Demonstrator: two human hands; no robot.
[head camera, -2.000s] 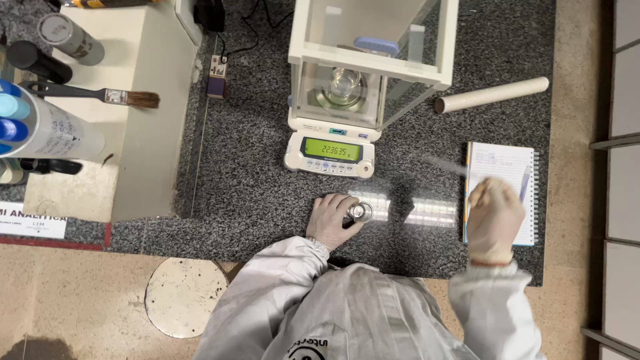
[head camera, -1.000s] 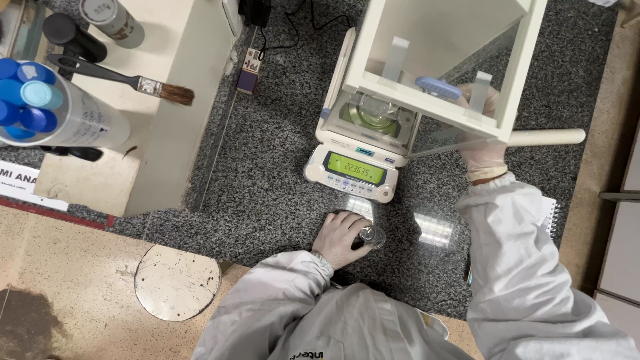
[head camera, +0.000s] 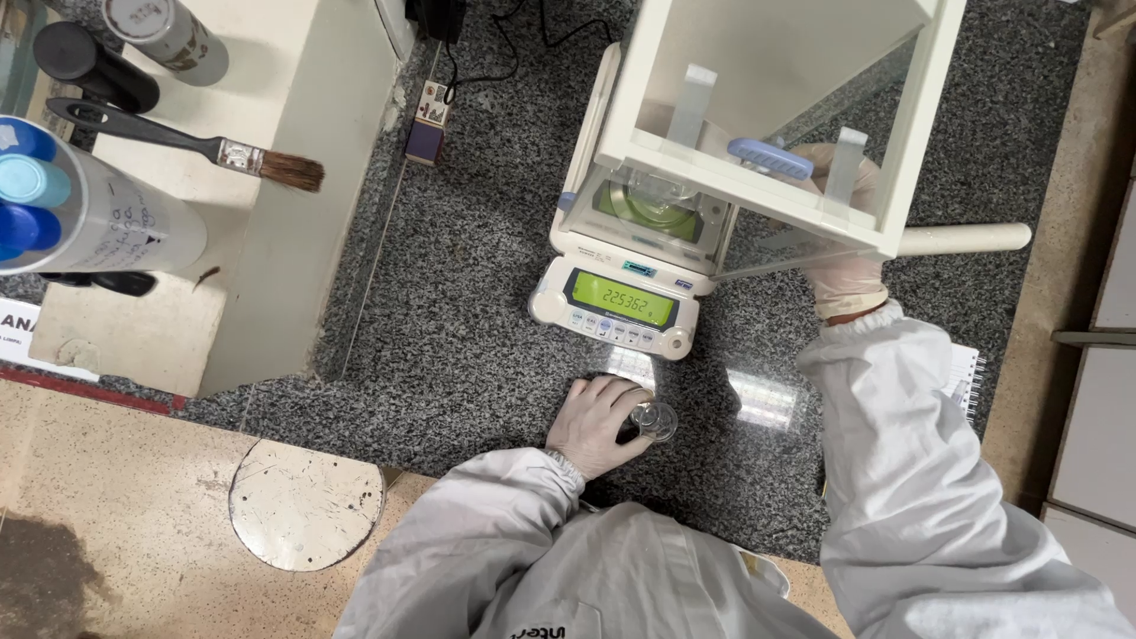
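My gloved left hand (head camera: 602, 426) rests on the granite bench with its fingers around a small round glass vessel (head camera: 655, 421). Ahead of it stands an analytical balance (head camera: 621, 306) with a lit green display, and through its draft shield (head camera: 754, 240) a glass vessel (head camera: 661, 191) shows on the weighing area. To the right of the shield, my gloved right hand (head camera: 843, 222) is seen partly through the glass panes, near the blue handle (head camera: 770, 158). Its fingers are blurred by the glass, so what they hold or touch is unclear.
A pale rod or tube (head camera: 967, 238) lies right of the balance. The spiral notebook (head camera: 963, 377) is partly under my right sleeve. At left, a ledge (head camera: 266, 257) bears a paintbrush (head camera: 240, 158), bottles and a plastic beaker (head camera: 146, 213) with blue-capped items. A small box (head camera: 428, 124) and a black cable lie behind.
My right hand has moved from the notebook to the right side of the balance. The number on the display has changed. My left hand stays at the small glass vessel.
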